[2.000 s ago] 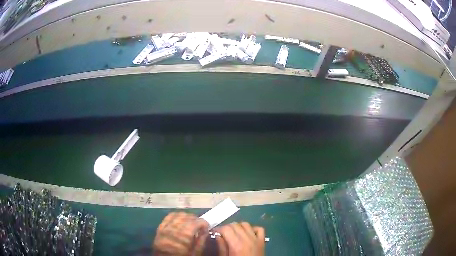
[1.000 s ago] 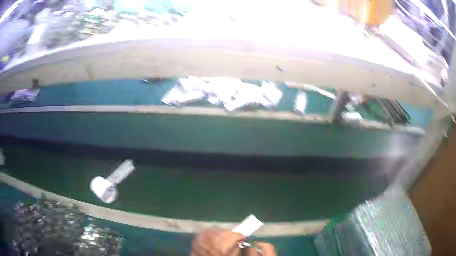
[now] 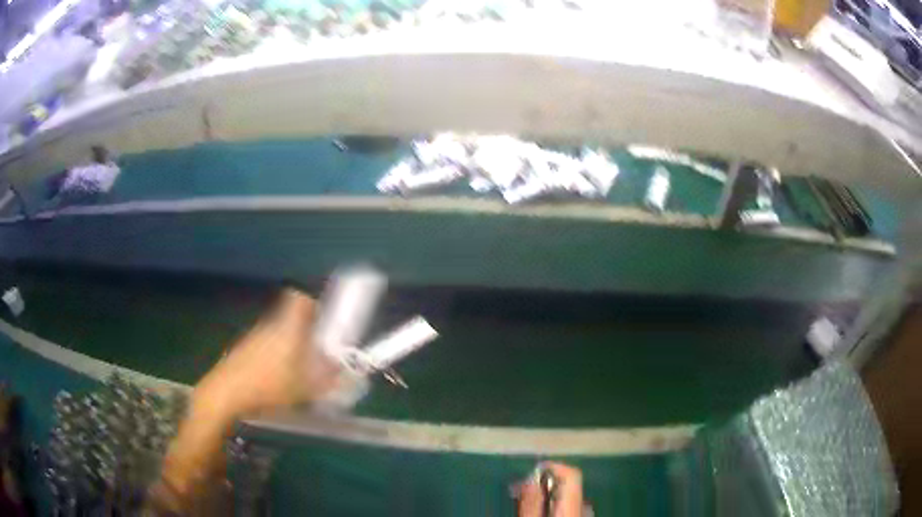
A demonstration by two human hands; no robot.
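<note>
My left hand [image 3: 273, 353] is out over the near side of the green belt, blurred, closed on white plastic. One blurred white piece [image 3: 352, 305] stands up from its fingers. A white handle section [image 3: 404, 341] points right beside it, with thin wires or small metal bits at its base. Whether these are one device or two, I cannot tell. My right hand [image 3: 564, 495] is at the bottom edge, partly cut off, its fingers closed around a small dark shiny part [image 3: 548, 483].
A heap of circuit boards [image 3: 111, 444] lies at near left. A bubble-wrapped stack [image 3: 824, 444] is at near right. White pieces sit at the belt's left [image 3: 13, 300] and right [image 3: 824, 336] ends. Loose white shells [image 3: 505, 170] lie on the shelf beyond the belt.
My left hand has moved left and forward over the belt with white plastic in it. My right hand is apart from it. The device on the belt no longer shows separately. The view has shifted.
</note>
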